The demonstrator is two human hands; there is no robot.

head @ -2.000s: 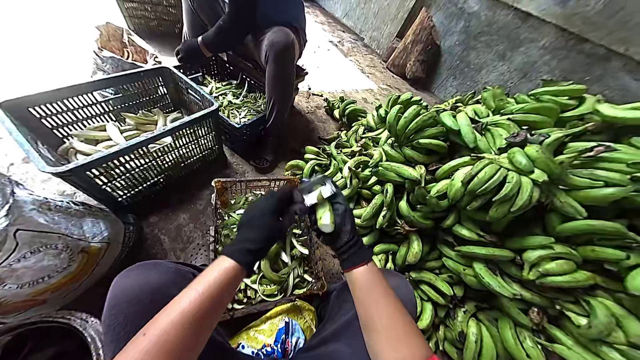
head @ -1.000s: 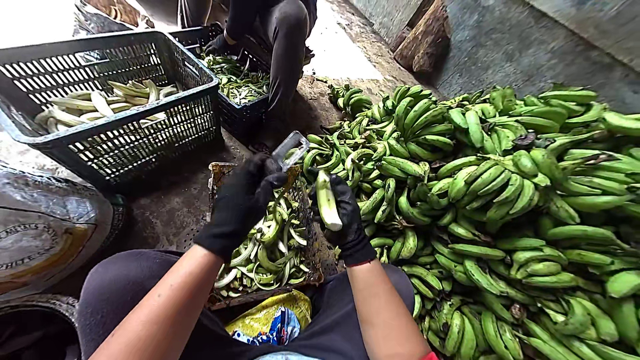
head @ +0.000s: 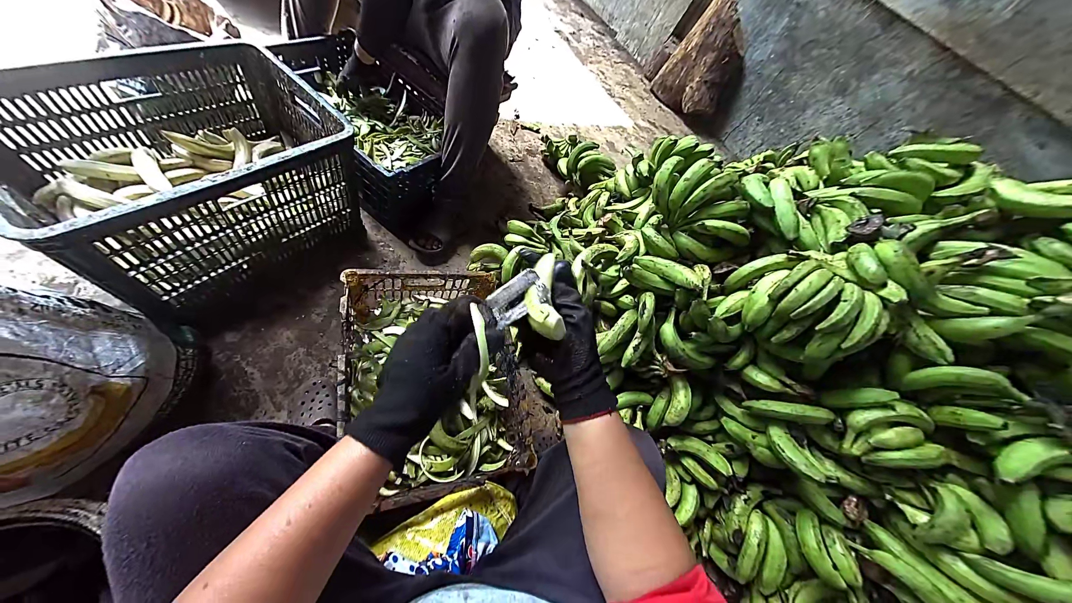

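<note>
My left hand [head: 431,368], in a black glove, grips a metal peeler [head: 512,295] and has a strip of green peel [head: 480,339] hanging at its fingers. The peeler's far end touches or lies beside a partly peeled green plantain [head: 544,301]. Around that plantain my right hand [head: 569,352] is closed, also black-gloved, with a red edge at the cuff. Below both hands stands a worn, shallow crate [head: 356,289] holding many peel strips [head: 465,440]. Green plantain bunches [head: 812,310] are heaped at the right, close to my right hand.
A large dark plastic crate [head: 226,188] at the left holds peeled plantains [head: 151,167]. Behind it, a person [head: 473,67] sits by another crate [head: 402,188] of peels. A printed sack [head: 75,385] is at far left, a wood block [head: 699,63] by the wall.
The peeler, apart from the plantain one second ago, is now against or beside it. A peel strip now hangs at my left hand.
</note>
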